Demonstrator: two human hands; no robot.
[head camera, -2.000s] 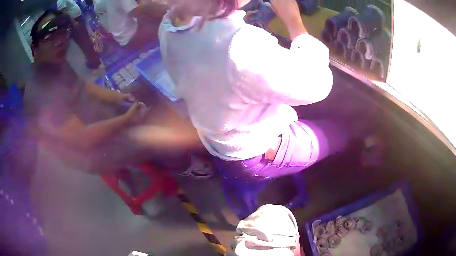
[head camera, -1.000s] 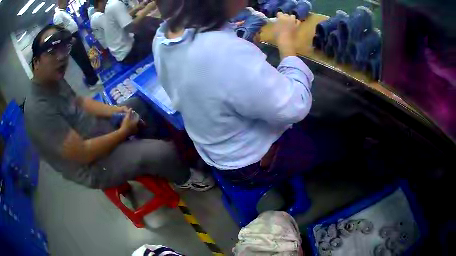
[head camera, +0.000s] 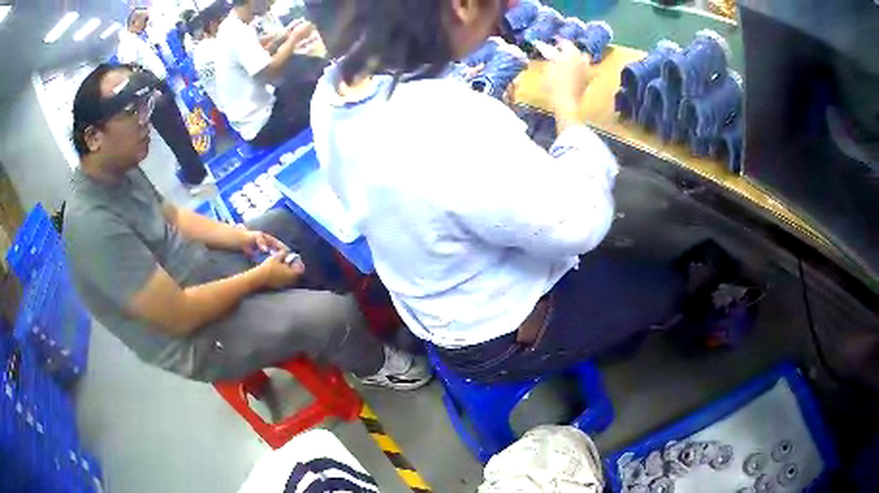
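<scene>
Neither of my hands is in the picture. Nearest in front of me at the lower right is a blue parts tray (head camera: 812, 424) with a pale lining. Several round grey-white end pieces (head camera: 713, 454) lie in it, most towards its left side and a few at the right. Pale cloth (head camera: 545, 464) shows at the bottom edge, and white cloth with dark stripes (head camera: 313, 467) lies left of it. Blue cylindrical bodies (head camera: 689, 91) stand stacked on the wooden bench (head camera: 598, 101) at the upper right.
A person in a light blue shirt (head camera: 472, 202) sits close ahead on a blue stool (head camera: 487, 419). A person in grey (head camera: 120, 241) sits left on a red stool (head camera: 289, 400). Blue crates (head camera: 48, 308) stand far left. Yellow-black tape (head camera: 390, 448) marks the floor. A dark panel borders the upper right.
The glare has faded and the picture is clearer. The view has shifted slightly, and more of the striped cloth shows at the bottom. The seated person's head has turned to the right.
</scene>
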